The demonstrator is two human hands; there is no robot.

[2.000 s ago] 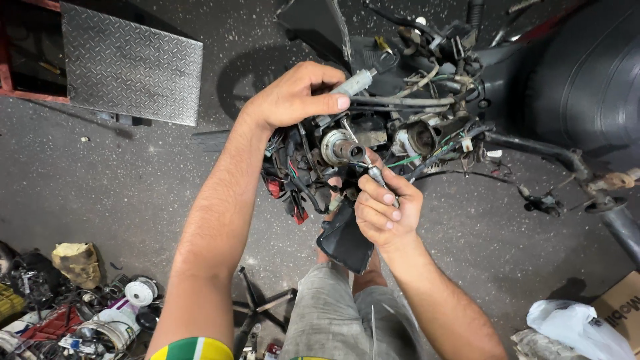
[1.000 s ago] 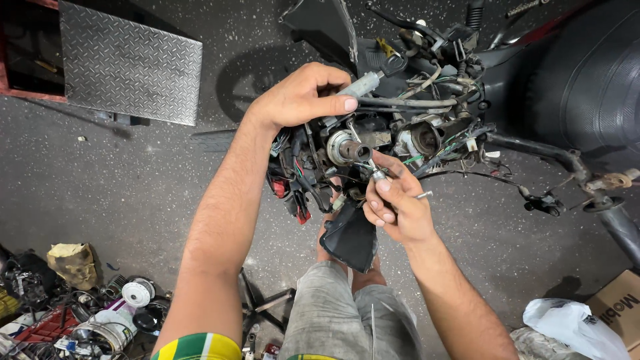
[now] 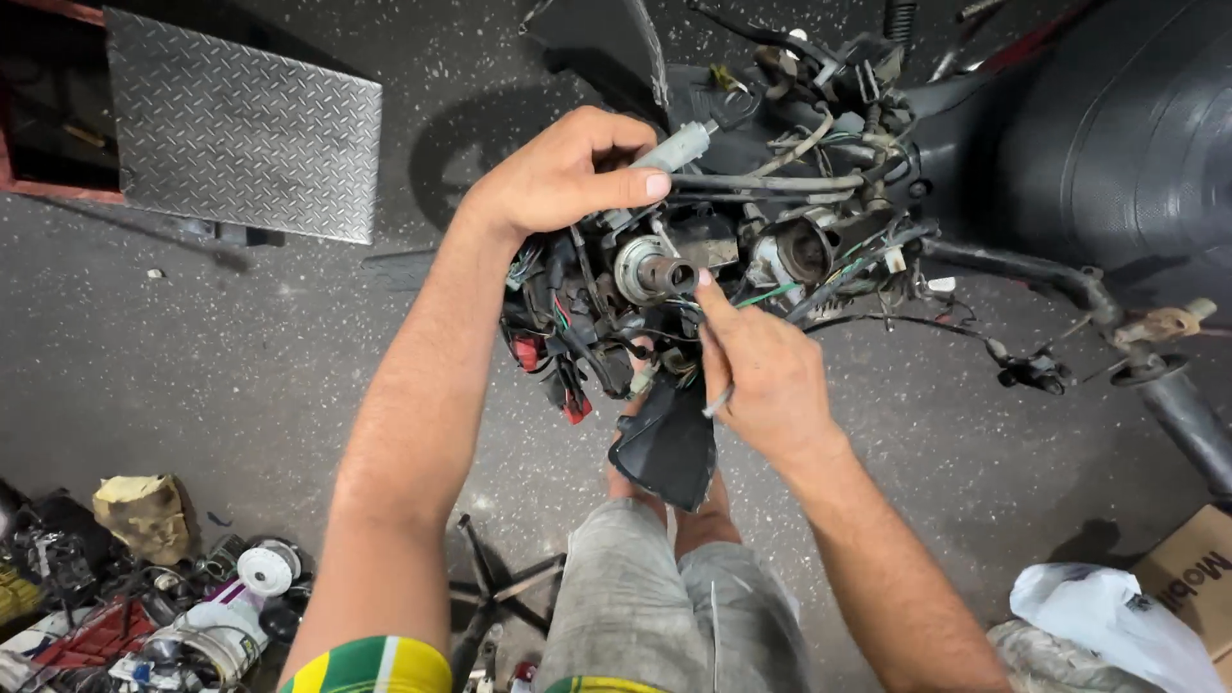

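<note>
A partly stripped motorcycle front, with a steering stem (image 3: 674, 277) rising from a round bearing seat (image 3: 635, 269), lies below my face. My left hand (image 3: 577, 173) is closed around a grey cylindrical part (image 3: 680, 146) just above the stem. My right hand (image 3: 765, 371) has its index finger pointed at the stem's open end, while its other fingers curl around a slim metal tool (image 3: 718, 400), mostly hidden by the hand. Wiring (image 3: 577, 337) with red connectors hangs left of the stem. A black plastic panel (image 3: 669, 443) sits under it.
A diamond-plate ramp (image 3: 250, 125) stands at upper left. Handlebar tubing (image 3: 1020, 268) and the black seat (image 3: 1136, 125) are at right. Loose parts and a white bucket (image 3: 207, 640) lie at lower left; a star-shaped stand base (image 3: 496, 592), plastic bag (image 3: 1107, 616) and cardboard box (image 3: 1193, 577) are below.
My right hand has turned, and its index finger now extends to the stem's end; the tool, seen at the fingertips before, is tucked in the curled fingers. My left hand has stayed put.
</note>
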